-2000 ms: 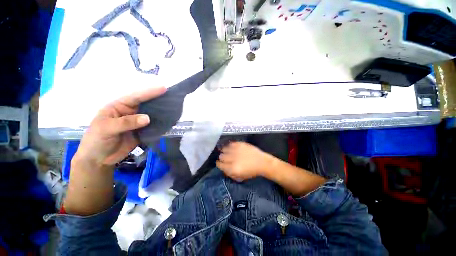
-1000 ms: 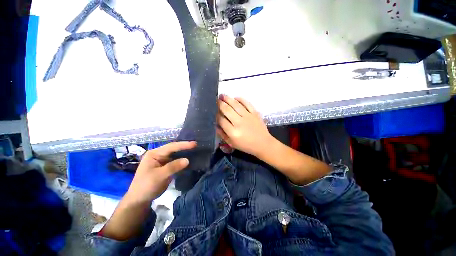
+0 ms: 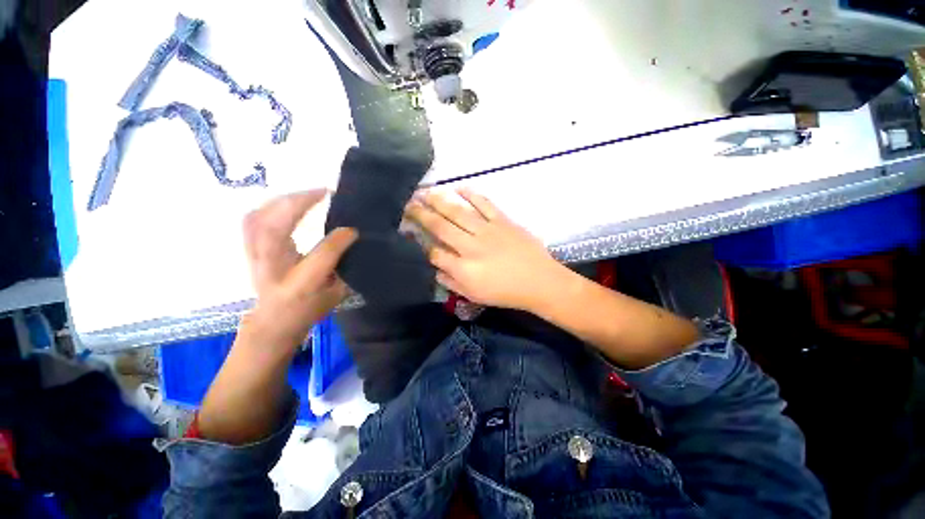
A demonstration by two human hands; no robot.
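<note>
The dark grey fabric band point(image 3: 380, 228) runs from under the presser foot point(image 3: 408, 89) toward me. It is folded over itself near the table edge and hangs toward my lap. My left hand point(image 3: 294, 258) is at its left edge, slightly blurred, with the thumb tip on the fabric and thumb and index finger apart; whether the lower fingers grip is hidden. My right hand point(image 3: 487, 248) is at its right edge, fingertips gripping the edge just in front of the foot. The sewing machine head point(image 3: 355, 35) stands above the band's far end.
Frayed blue-grey strips point(image 3: 198, 132) lie on the table at left. Silver snips point(image 3: 761, 142) and a black box point(image 3: 816, 83) lie at right. The ruler-marked table edge point(image 3: 649, 228) crosses before me. A blue bin point(image 3: 203, 365) and white pieces point(image 3: 309, 466) are below left.
My right hand has risen from my lap to the band. My left hand moved down with the band, then up again. The band, flat one second ago, is now folded, and the pale layer is out of sight.
</note>
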